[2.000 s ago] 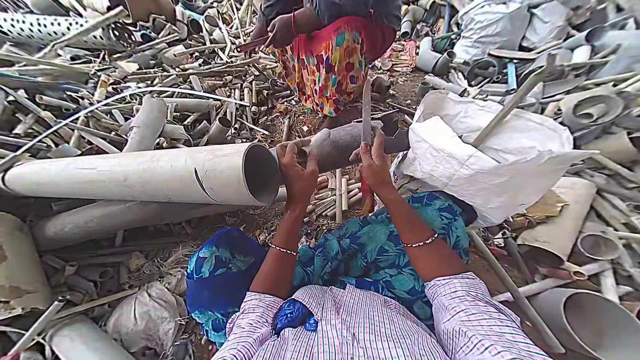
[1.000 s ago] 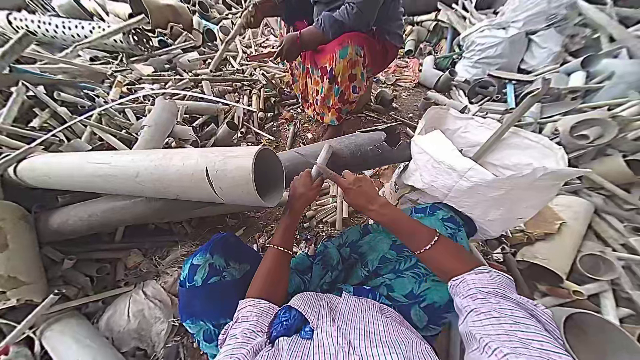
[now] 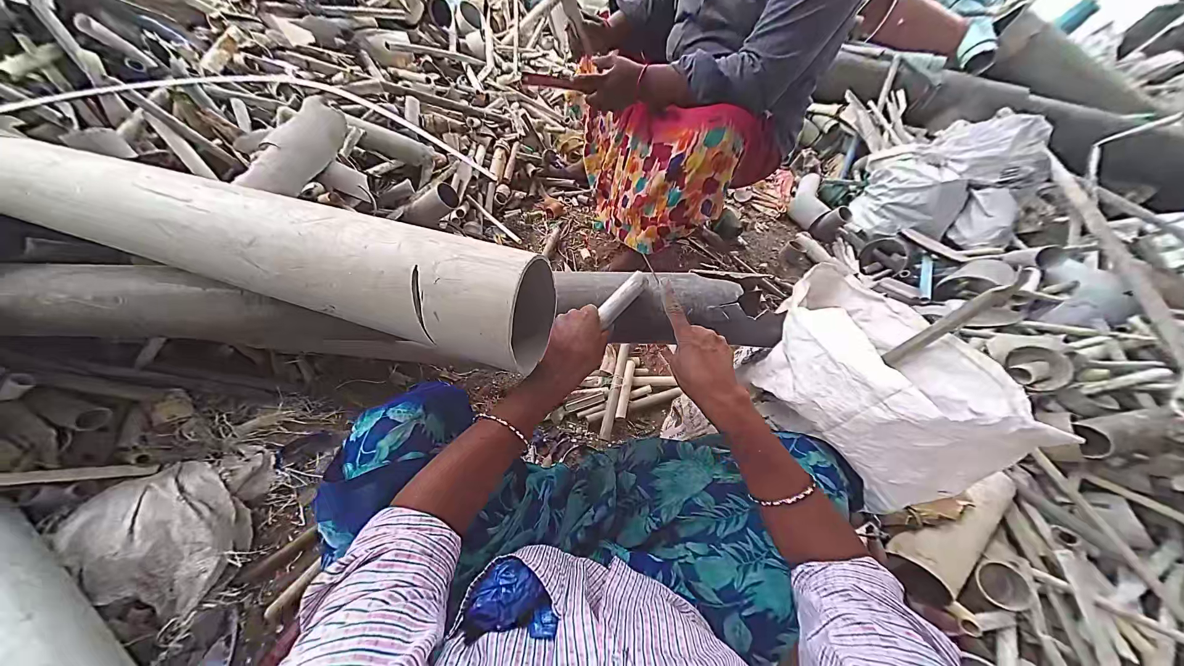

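Observation:
My left hand is closed around a short, thin pale pipe piece that tilts up to the right. Just right of it, my right hand is closed with its index finger pointing up along a thin blade, seen nearly edge-on; its handle is hidden in the fist. Behind both hands lies a large grey pipe with a broken right end. A wide off-white pipe with a dark slit near its mouth rests over it, its open end beside my left hand.
Several thin pipe pieces lie below my hands. A white sack with a stick on it stands at the right. Across from me sits a person holding a reddish tool. Heaped pipe scrap spreads around, and a grey crumpled sack lies lower left.
Two seconds ago a broad blade stood upright in my right hand, at the grey pipe. Since one second ago, the blade has come away from the pale piece, which it was crossing. The view has shifted.

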